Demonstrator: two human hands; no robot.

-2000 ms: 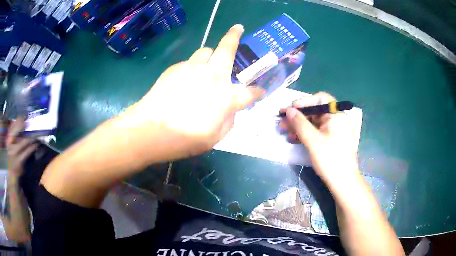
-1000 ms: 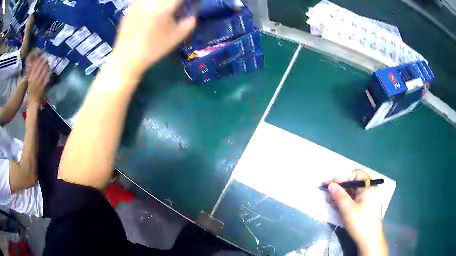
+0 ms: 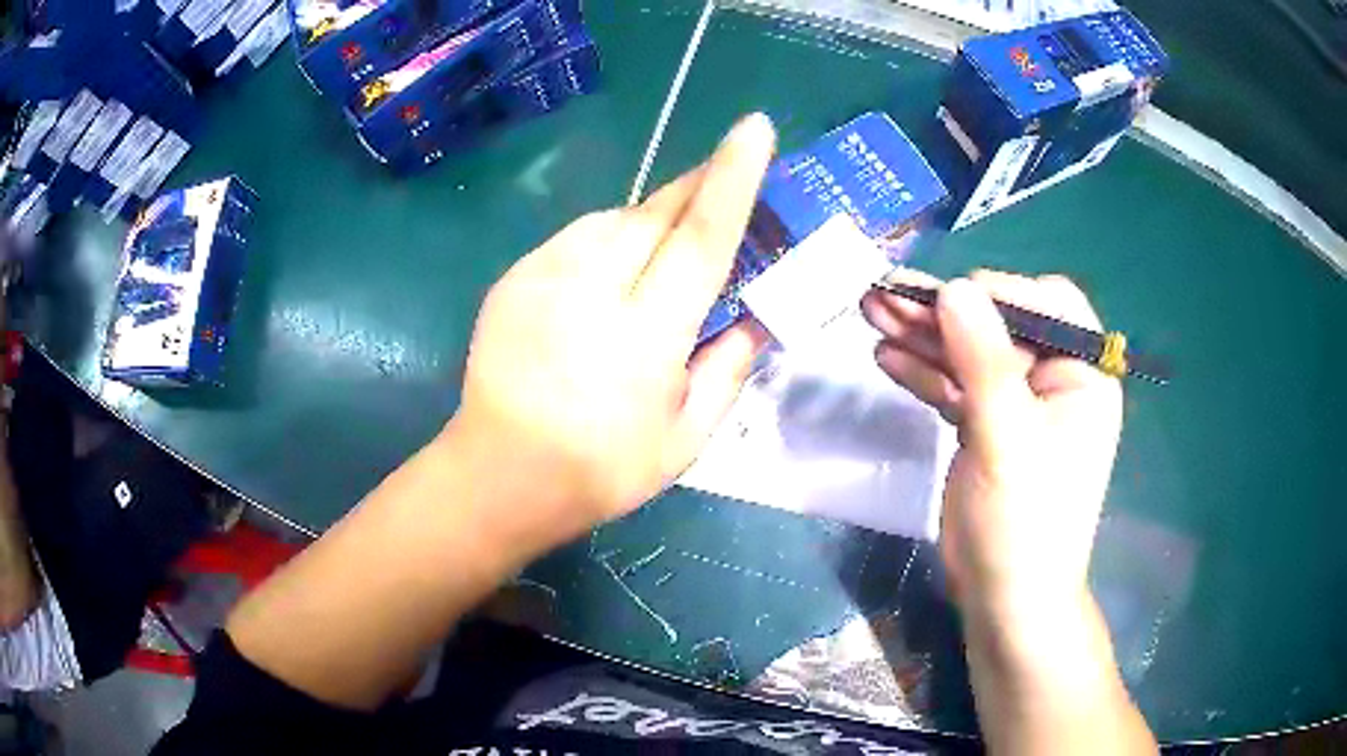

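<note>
My left hand (image 3: 591, 347) grips a blue retail box (image 3: 864, 174) at its left side, above the white sticker sheet (image 3: 842, 443). A small white label (image 3: 817, 281) lies against the face of the box. My right hand (image 3: 1012, 384) holds a slim dark tool (image 3: 1034, 328) with a yellow band, like a pen or tweezers. Its tip is at the right edge of the white label. Whether the label is fully stuck down cannot be told. The fingers partly hide the box.
A blue box (image 3: 1042, 96) stands at the back right by the metal rail (image 3: 1241, 185). Stacked boxes (image 3: 458, 89) lie at the back left. Another box (image 3: 180, 281) stands at the far left, near rows of white-ended boxes (image 3: 104, 148).
My left hand has come back from the box stack to above the sheet with a box in it. My right hand has moved up to that box, and a white label now shows there.
</note>
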